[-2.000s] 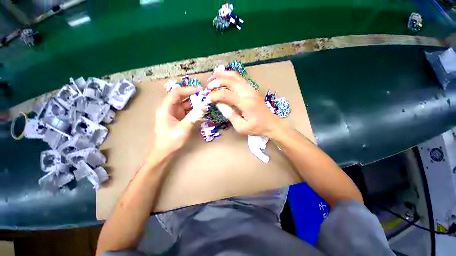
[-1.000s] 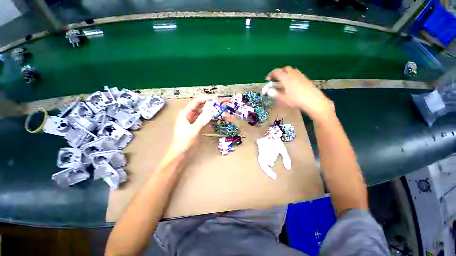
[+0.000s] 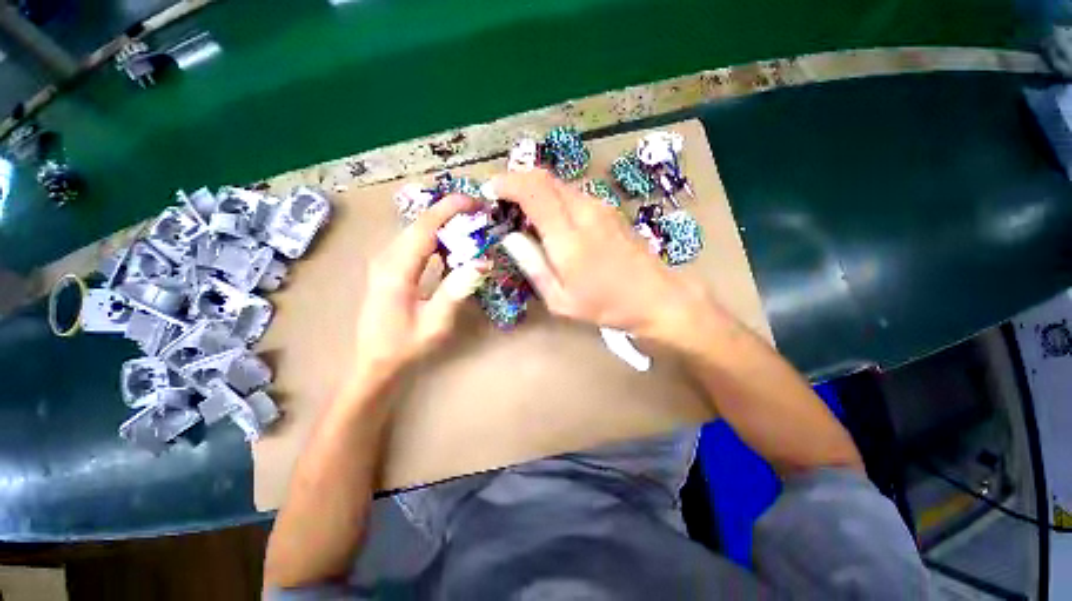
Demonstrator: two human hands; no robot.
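Observation:
My left hand (image 3: 411, 282) and my right hand (image 3: 576, 252) meet over the tan work board. Between their fingertips they hold a small unit with a white part (image 3: 462, 235), a dark piece and thin wires. White covers show on the thumbs and some fingertips. A green circuit board assembly (image 3: 506, 303) shows just below the fingers; whether it joins the held part is unclear. The fingers hide much of the unit. A white glove or cloth (image 3: 624, 348) lies under my right wrist, mostly hidden.
Grey-white housings (image 3: 212, 308) are piled at left beside a yellowish ring (image 3: 67, 305). Several circuit board assemblies (image 3: 565, 153) lie along the board's (image 3: 494, 417) far and right parts. The green conveyor belt (image 3: 470, 71) runs beyond, carrying small units at far left.
My right hand has come back from the board's far right edge to meet my left hand. Another white and green unit now lies at the board's far right corner. The camera view has shifted.

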